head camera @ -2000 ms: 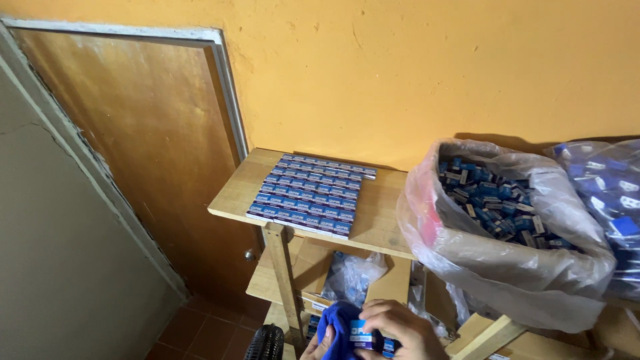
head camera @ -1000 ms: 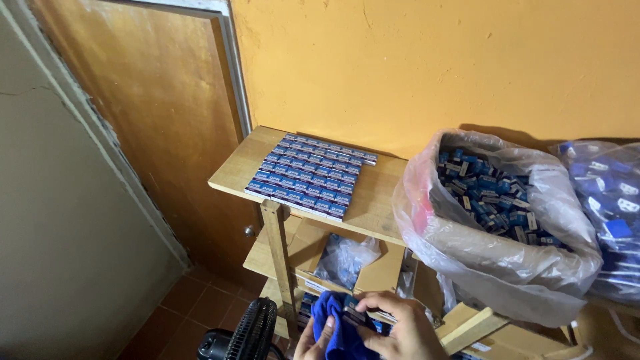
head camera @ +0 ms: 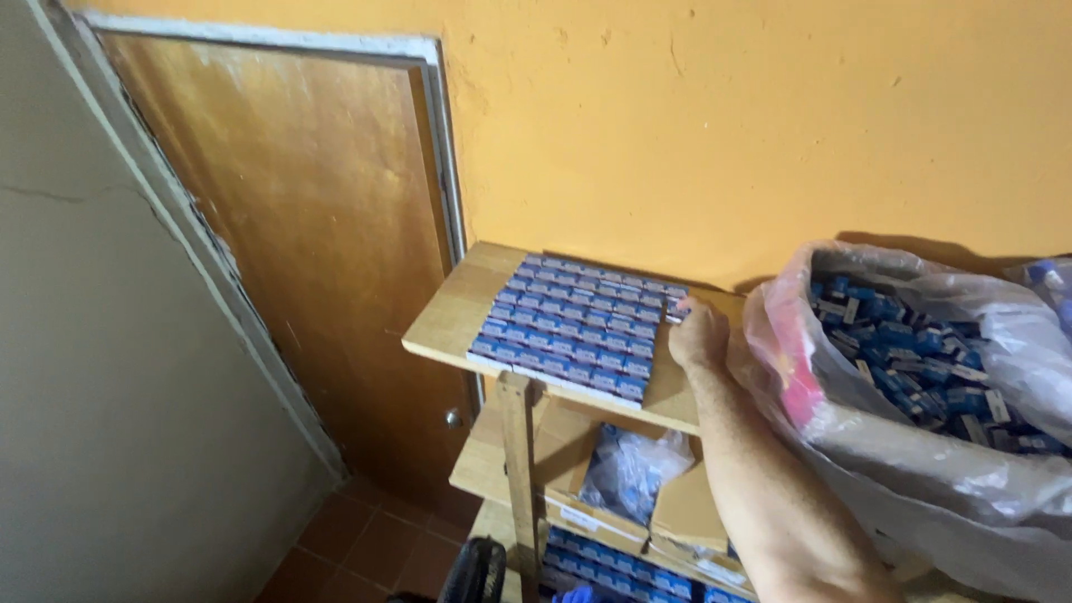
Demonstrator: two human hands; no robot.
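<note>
My right hand (head camera: 702, 331) reaches over the top wooden shelf (head camera: 444, 331), its fingers closed on a small blue-and-white box (head camera: 675, 308) at the right end of the far rows. That box touches or nearly touches the grid of small blue boxes (head camera: 574, 327) laid in close rows on the shelf. My left hand is out of view. A bit of blue cloth (head camera: 574, 595) shows at the bottom edge. To the right, a large plastic-lined container (head camera: 888, 431) holds a loose heap of similar small boxes (head camera: 921, 360).
Below are an open cardboard box (head camera: 603, 523) with a plastic bag (head camera: 632, 477) in it and more rows of blue boxes (head camera: 620, 569). A wooden post (head camera: 519, 469) supports the shelf. A black fan (head camera: 476, 574) stands at the bottom; a wooden door (head camera: 293, 193) is at the left.
My right hand has moved from the blue cloth at the bottom up to the shelf, with a small box in its fingers. My left hand has left the view.
</note>
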